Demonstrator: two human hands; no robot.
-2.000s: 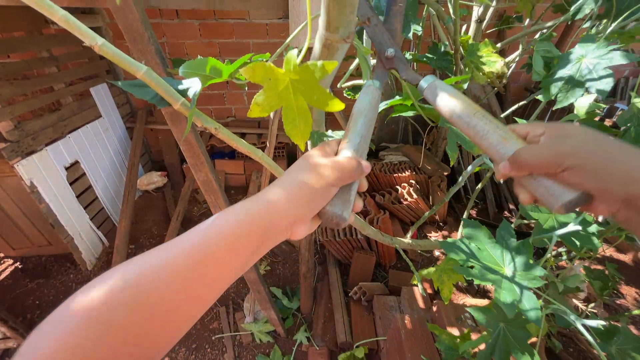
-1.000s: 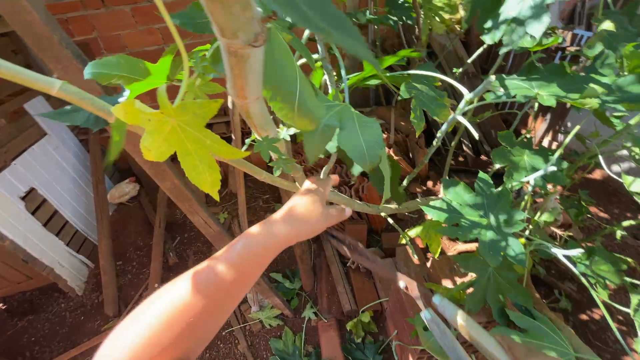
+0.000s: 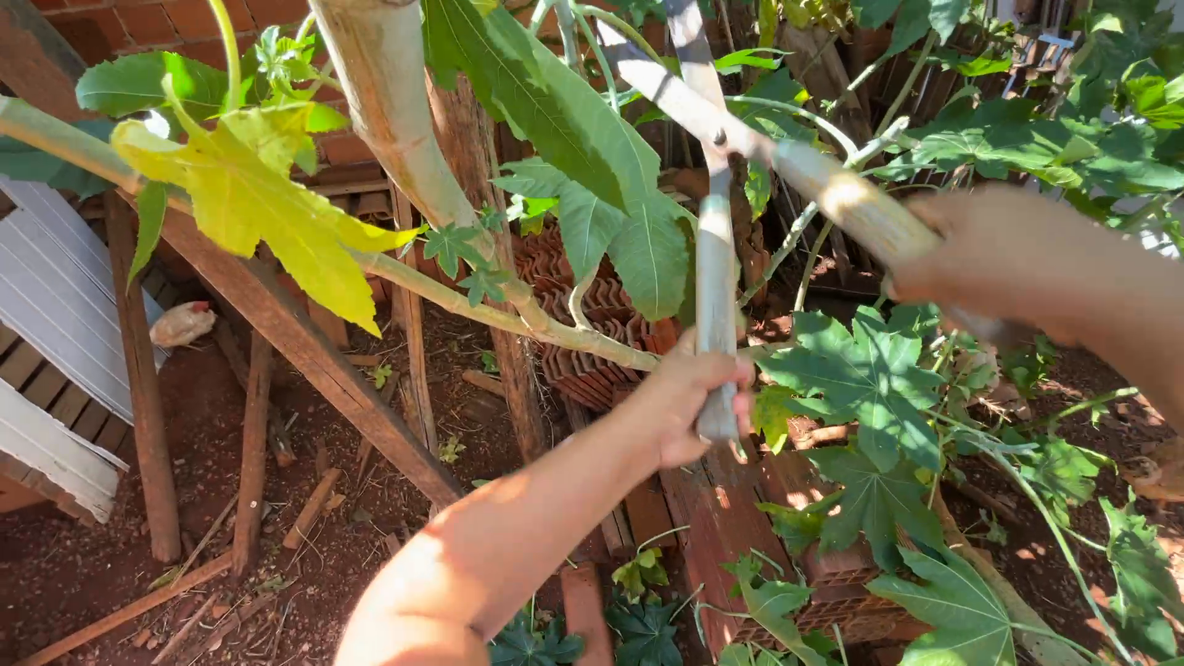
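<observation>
A pair of long-handled shears (image 3: 720,139) is held with its handles spread and its metal blades apart, pointing up at the top of the view. My left hand (image 3: 694,398) is closed around the lower end of the left handle. Blurred by motion, my right hand (image 3: 953,250) grips the right handle. Left of the shears stands a thick pale plant stem (image 3: 398,111), and a thinner branch (image 3: 462,305) runs from the left edge down behind my left hand. Large lobed green leaves (image 3: 647,240) and a yellow leaf (image 3: 277,213) hang beside the stems.
Stacked clay roof tiles (image 3: 601,314) lie behind the branch. A slanting wooden beam (image 3: 314,361) and upright posts (image 3: 139,398) stand at the left, near a white panel (image 3: 60,277) and a chicken (image 3: 182,324). More lobed leaves (image 3: 874,388) spread at the right, above hollow bricks (image 3: 842,610).
One second ago my left hand was on the branch and the shears pointed down at the lower right. Now the shears are raised, and my left hand has taken hold of the left handle.
</observation>
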